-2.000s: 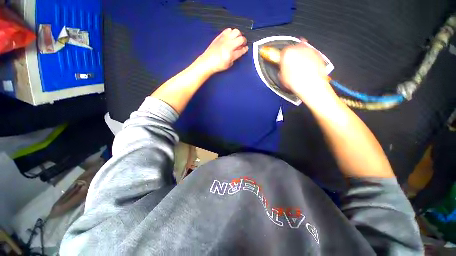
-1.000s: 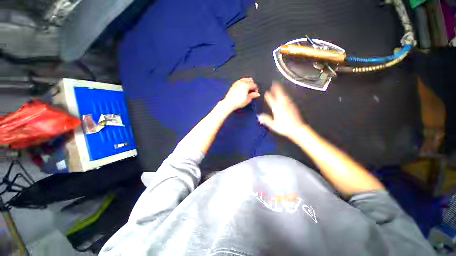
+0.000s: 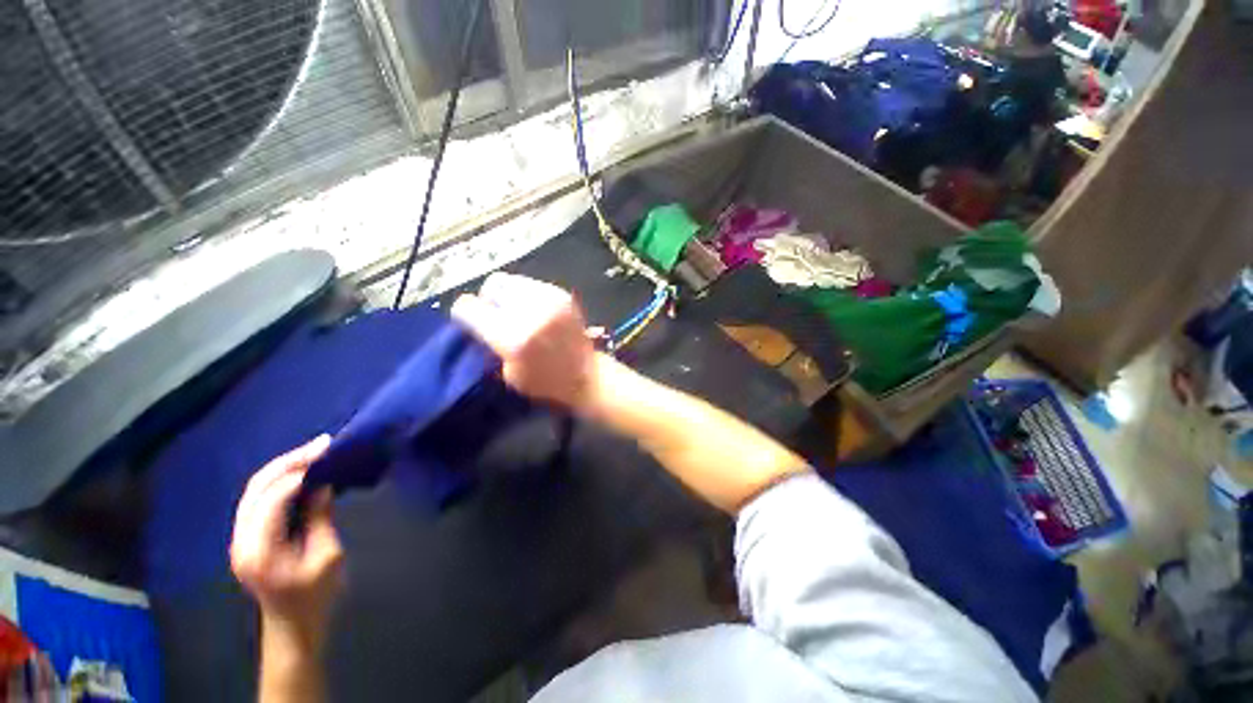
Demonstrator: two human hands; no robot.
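A navy garment piece (image 3: 419, 405) hangs folded between my two hands, lifted above the black table cover (image 3: 412, 591). My left hand (image 3: 291, 536) grips its lower left end. My right hand (image 3: 529, 337) grips its upper right end. The steam iron is hidden behind my right hand; its blue and yellowish lines (image 3: 639, 319) show just beyond the wrist. More navy pieces (image 3: 220, 446) lie spread along the table's far left side.
A grey sleeve board (image 3: 165, 364) lies far left, under a large fan (image 3: 138, 110). A bin (image 3: 879, 192) of green, magenta and cream cloth stands right, with a brown-orange pad (image 3: 770, 346) before it. A blue basket (image 3: 1051, 460) and navy cloth (image 3: 948, 549) are lower right.
The view has swung up and right, showing the bin and wall. Both hands have raised a navy piece off the table. My right hand let go of the iron earlier and now grips cloth.
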